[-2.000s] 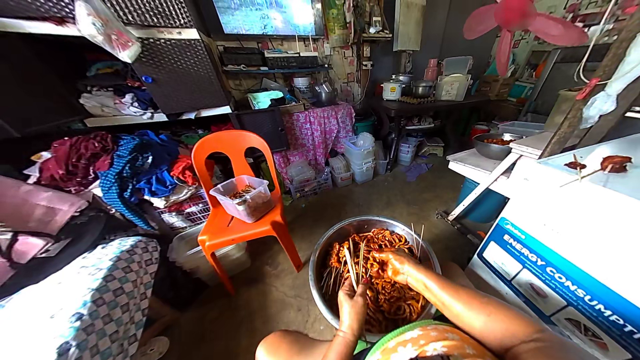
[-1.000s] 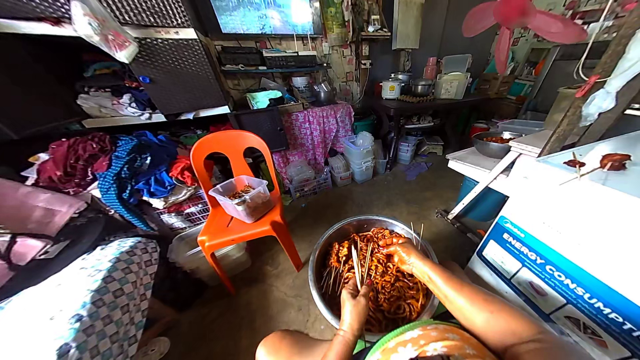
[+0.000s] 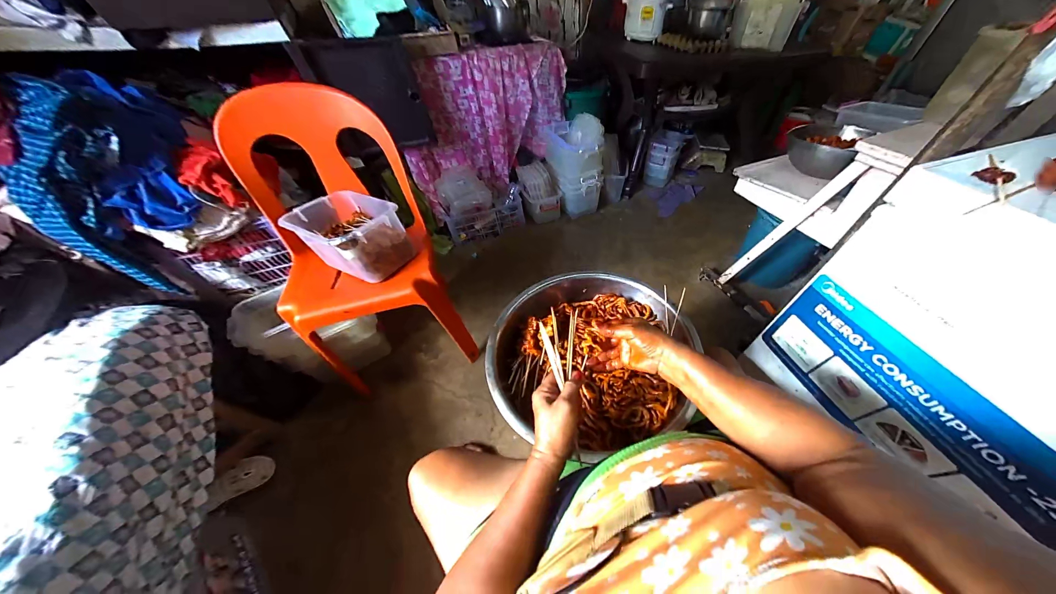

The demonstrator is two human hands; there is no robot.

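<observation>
A large metal basin [image 3: 505,388] stands on the floor in front of me, filled with strips of meat or intestine [image 3: 631,404] in red-orange sauce. My left hand [image 3: 557,410] is closed on a bunch of wooden skewers [image 3: 559,351] held upright over the basin's left part. Further skewers lean at the basin's left inside and its right rim. My right hand [image 3: 634,346], wet with sauce, lies palm up over the strips, fingers partly spread and pointing at the skewers. Whether it holds a strip is not clear.
An orange plastic chair [image 3: 363,293] bears a clear plastic tub [image 3: 355,239] with skewered food. At the right are a printed cardboard box [image 3: 891,363] and a metal bowl [image 3: 817,157] of food on a white surface. Plastic containers [image 3: 577,169] stand behind; a checkered cloth [image 3: 140,396] is at the left.
The view has tilted down. My right hand, lower among the strips one second ago, now shows its palm with the fingers spread. My left hand keeps hold of the skewers.
</observation>
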